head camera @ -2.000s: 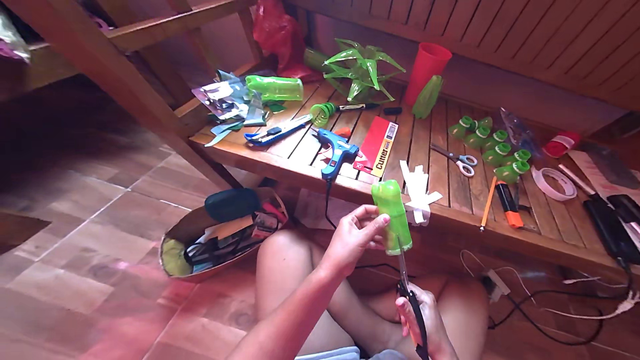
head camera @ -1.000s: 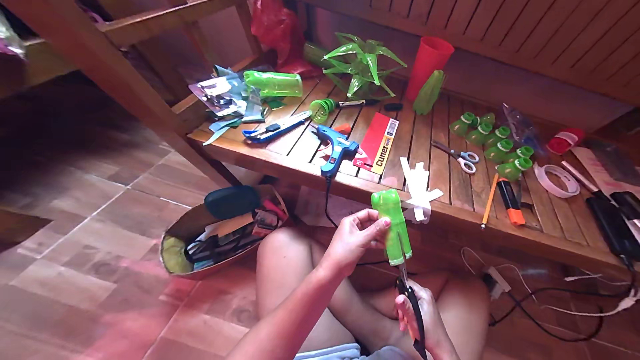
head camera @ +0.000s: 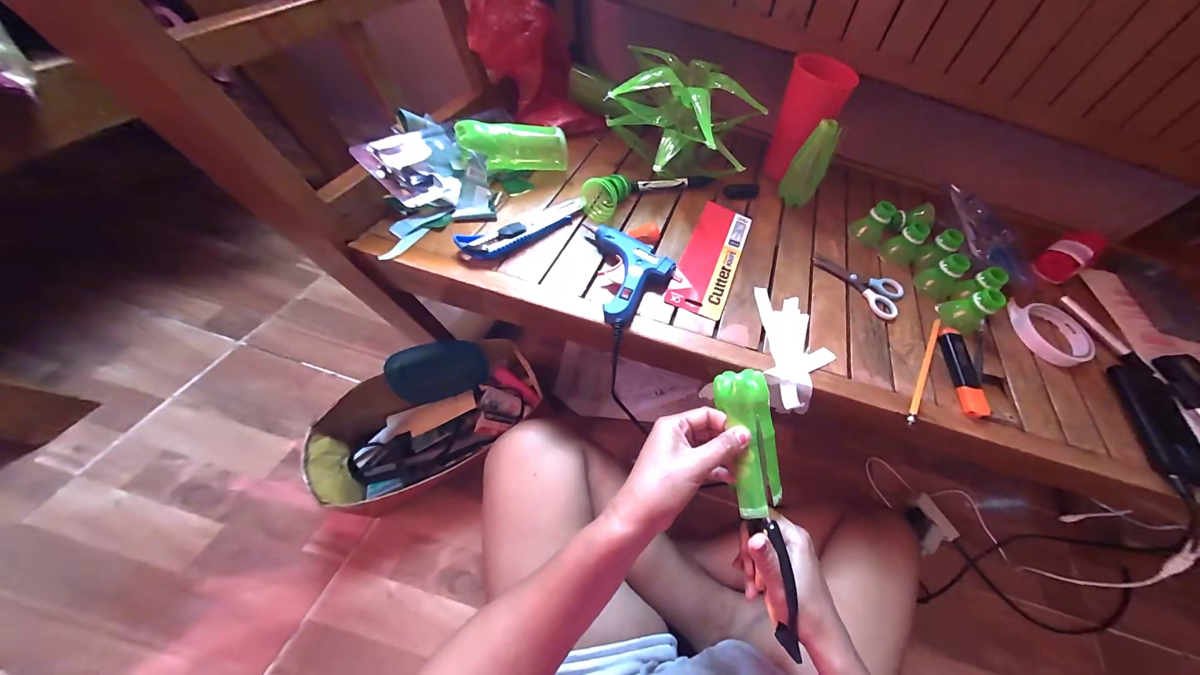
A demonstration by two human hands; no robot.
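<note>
My left hand pinches a green plastic bottle piece between thumb and fingers, its lobed base upward and long slits running down its side. Below it, my right hand grips black-handled scissors at the piece's lower end; the blades are mostly hidden behind or in the plastic. White paper strips lie at the bench edge just beyond the piece. A blue hot glue gun and a red cutter package rest on the bench beyond my hands.
On the slatted wooden bench are a blue cutter knife, small scissors, green bottle necks, a tape roll, a red cup and a green plastic star-shaped craft. A filled basket stands on the floor; cables lie at right.
The scissors, whose blades showed below and against the green piece earlier, now sit closer up under its lower end. My left hand keeps its hold on the piece.
</note>
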